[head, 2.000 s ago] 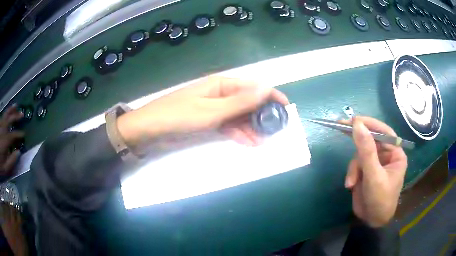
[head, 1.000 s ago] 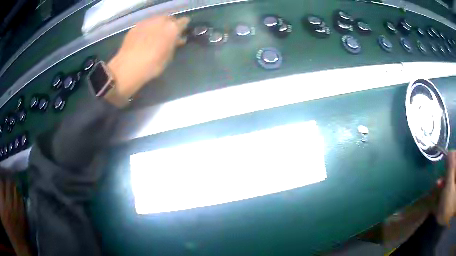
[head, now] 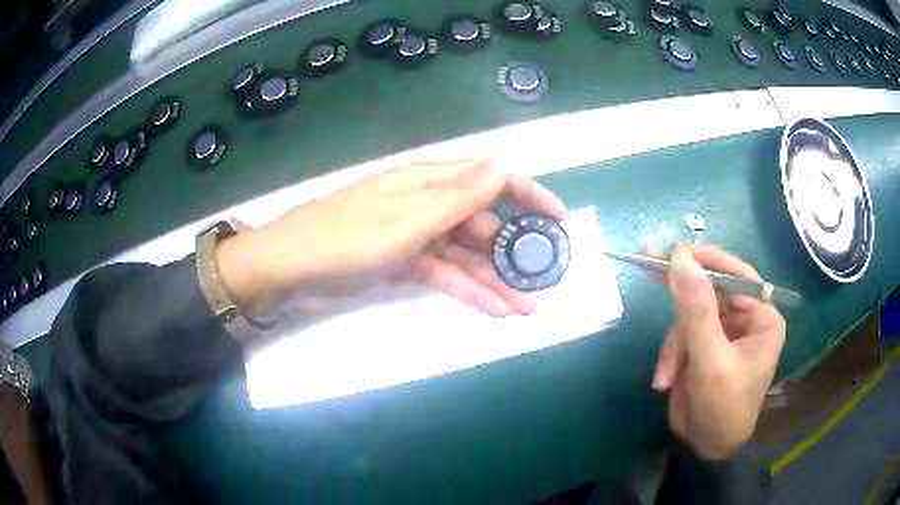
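My left hand holds a round black part by its edge above the white wipe. The part's silver-grey centre and pale marks face up. My right hand holds a thin pointed hand tool. Its tip points left toward the part and is a little apart from it. The wipe lies flat and glaring on the green surface, partly hidden by my left hand.
A shiny metal dish stands at right, with a small whitish spot left of it. A green belt carries many black parts behind a pale rail. Part of another person's arm shows at the left edge.
My left hand has come back from the belt to above the wipe, now with a black part. My right hand has moved left from beside the dish, and the tool is clearly visible.
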